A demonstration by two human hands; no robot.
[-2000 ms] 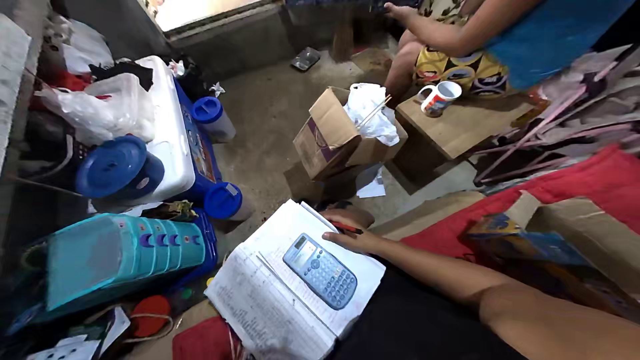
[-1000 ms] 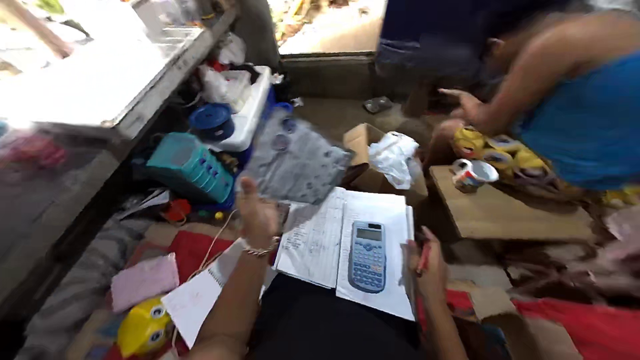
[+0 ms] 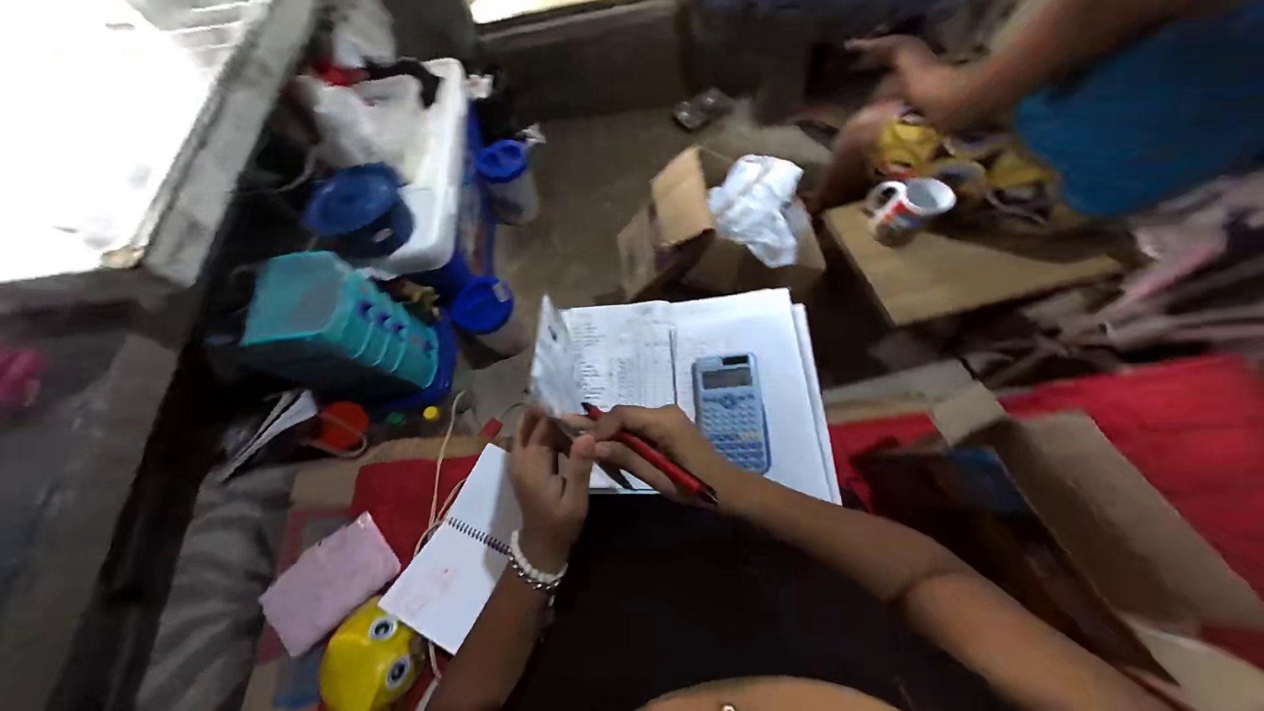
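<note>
An open notebook [image 3: 790, 326] with handwriting on its left page lies across my lap. On its right page rests a blue-grey scientific calculator [image 3: 732, 410]. My left hand [image 3: 553, 474], with a beaded bracelet at the wrist, grips the lower end of a thin, grey-white flat item [image 3: 553, 360] held upright at the notebook's left edge; its kind is unclear. Held in my right hand [image 3: 657, 439] is a red pen [image 3: 657, 461], pointing up and left, and these fingers meet my left hand. A spiral notebook [image 3: 459, 563] lies beside my left forearm.
Teal drawers [image 3: 326, 311] and a white cooler [image 3: 434, 188] stand at left. Ahead is an open cardboard box [image 3: 681, 207] with a white plastic bag [image 3: 760, 202]. A mug [image 3: 908, 207] sits on a wooden stool [image 3: 968, 267], near another person. A yellow toy [image 3: 367, 657] lies lower left.
My left hand, raised with a grey patterned item one second ago, is now low at the notebook's left edge. My right hand has moved left across the notebook, still with the red pen.
</note>
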